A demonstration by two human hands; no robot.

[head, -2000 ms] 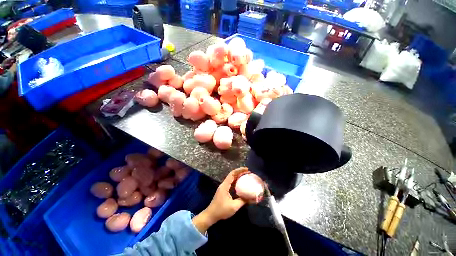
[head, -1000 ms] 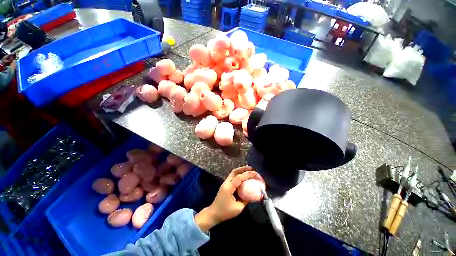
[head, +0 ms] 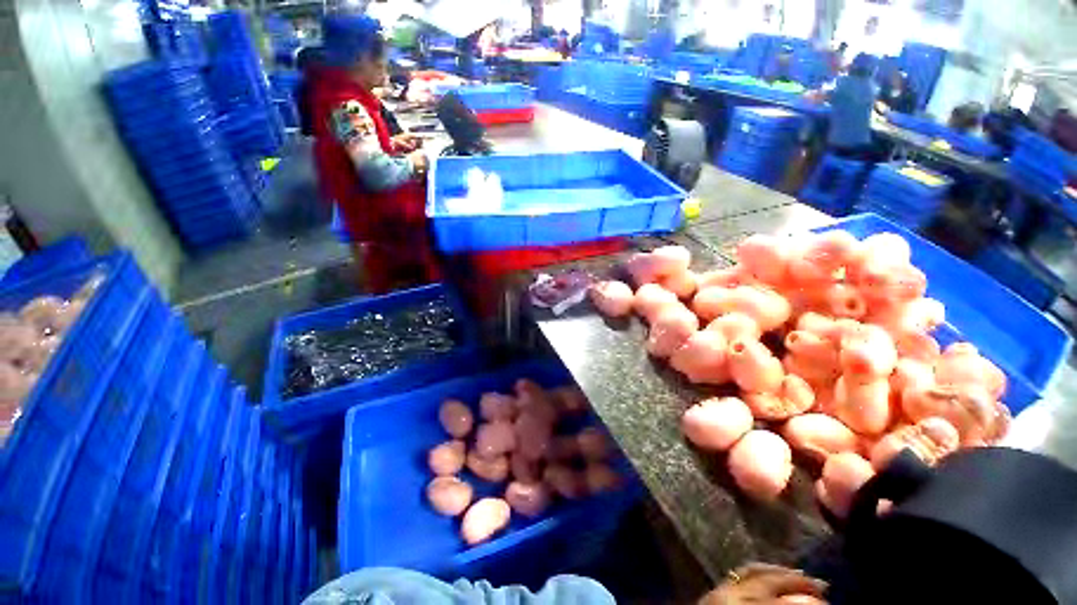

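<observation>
My left hand [head: 762, 585] is at the bottom edge, largely cut off, below the black drum; I cannot tell what it holds. A pale blue sleeve [head: 461, 587] shows left of it. My right hand is not in view. Flesh-pink hollow doll heads [head: 759, 462] are heaped on the speckled grey bench [head: 614, 384], some with round openings showing. More pink pieces [head: 485, 519] lie in the blue bin [head: 384, 520] left of the bench. The black drum [head: 1004, 520] stands at the lower right, cut off by the edge. The long metal tool is not in view.
A blue tray [head: 567, 222] sits over a red tray [head: 549, 255] at the bench's far left. Another blue tray [head: 1039, 325] lies behind the heap. A second bin [head: 366, 352] holds dark shiny things. Stacked blue bins [head: 154, 461] stand left. A person in red [head: 366, 154] works beyond.
The view has swung left and up. The heap and drum now appear further right, my left hand is mostly cut off, and the held piece, long tool and spare irons have left the picture.
</observation>
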